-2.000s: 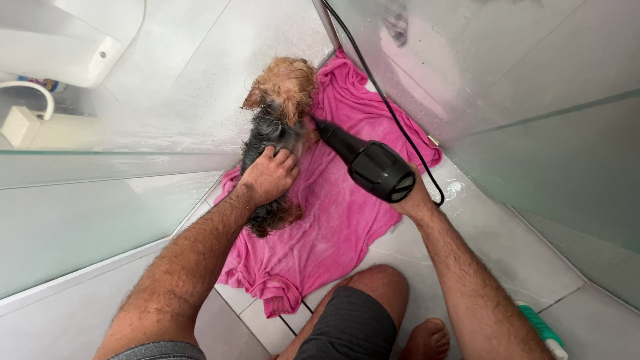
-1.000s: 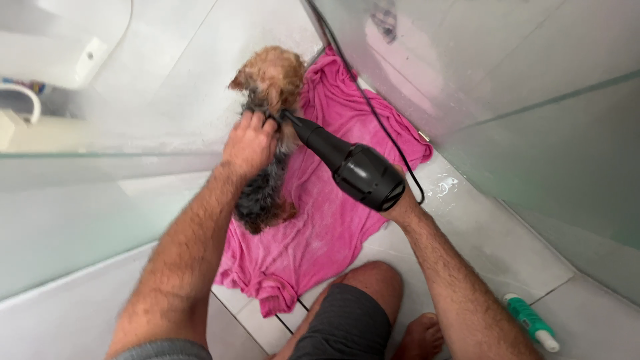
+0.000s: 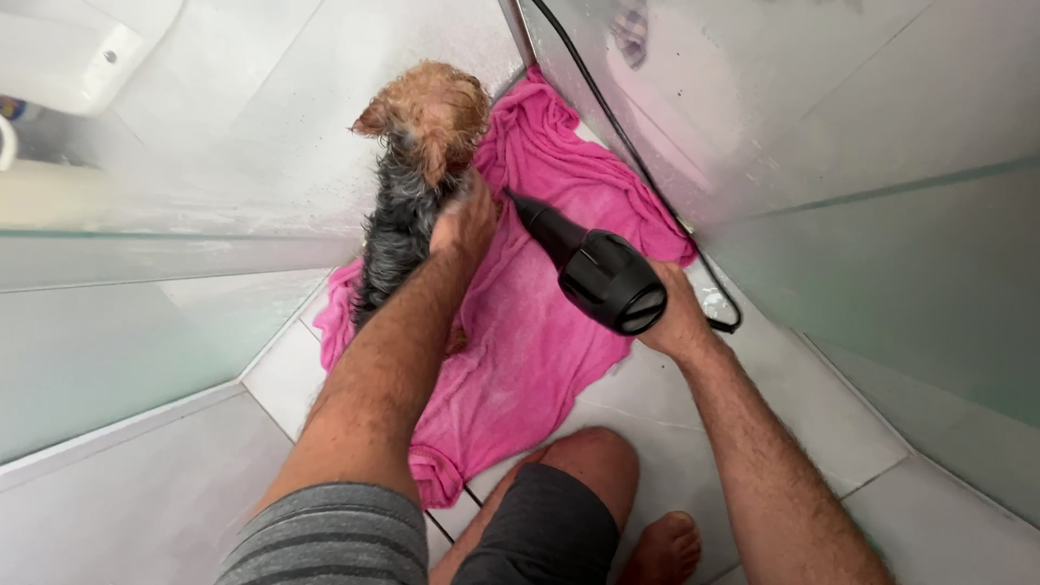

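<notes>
A small wet dog (image 3: 400, 231) with a tan head and dark grey back sits on a crumpled pink towel (image 3: 528, 349) near the left glass panel. My left hand (image 3: 467, 218) rests against the right side of its chest, just below the head; the fingertips are partly hidden, so its grip is unclear. My right hand (image 3: 676, 313) is closed around a black hair dryer (image 3: 611, 280), whose handle is mostly hidden behind the body. The dryer's narrow nozzle points up and left, close to my left hand and the dog's chest.
Wet glass panels (image 3: 894, 268) stand on both sides and meet beyond the towel. The dryer's black cord (image 3: 597, 93) runs along the right panel and loops near my right wrist. Below are white floor tiles (image 3: 780, 390), my knee (image 3: 593, 471) and bare foot (image 3: 666, 548).
My left hand has moved from the dog's back to the right side of its chest. The dryer stays in my right hand, its nozzle still toward the dog.
</notes>
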